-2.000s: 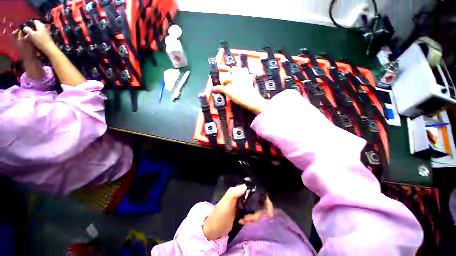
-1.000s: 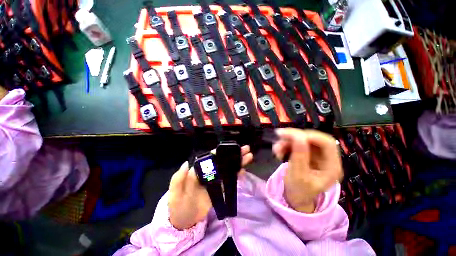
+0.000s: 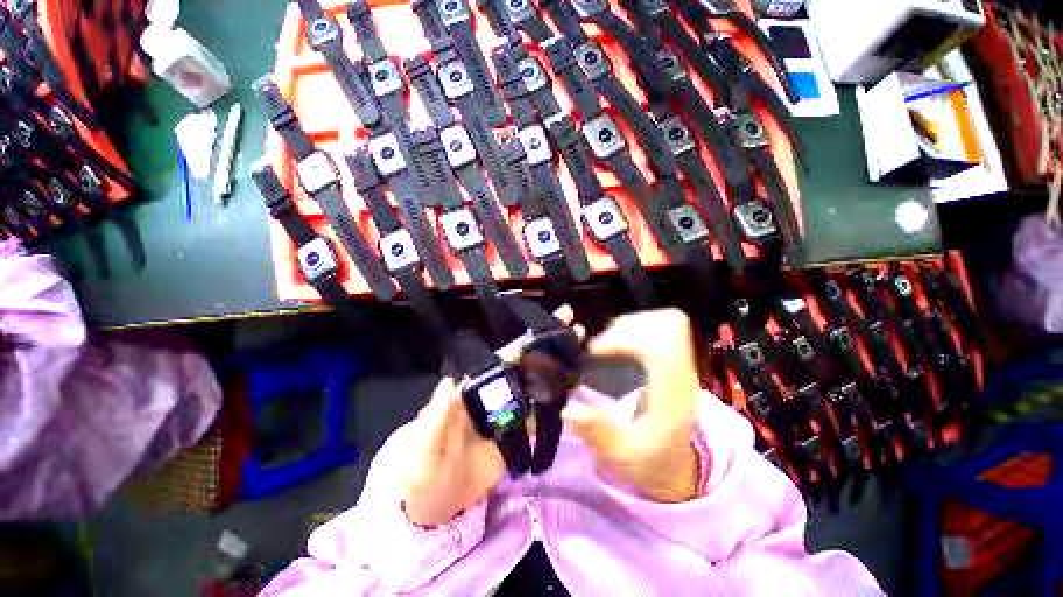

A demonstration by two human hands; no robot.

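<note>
My left hand holds two black smartwatches side by side, straps hanging down. The left smartwatch has a lit screen, white with some green. The other smartwatch has a dark face. My right hand is blurred, close to the dark watch's right side, with its fingers bent; whether it grips the watch or another dark thing is hidden by blur. Beyond the hands, a red-orange tray holds rows of smartwatches with their silver-grey case backs up.
On the green bench stand a white bottle, a white pen-like tool and a blue one. An open box is at back right. A second filled tray lies lower right. A person's pink sleeve is at left.
My right hand has moved left to the watches. The dark watch has tilted and the straps have shifted. The view has moved so the tray sits slightly higher and further left.
</note>
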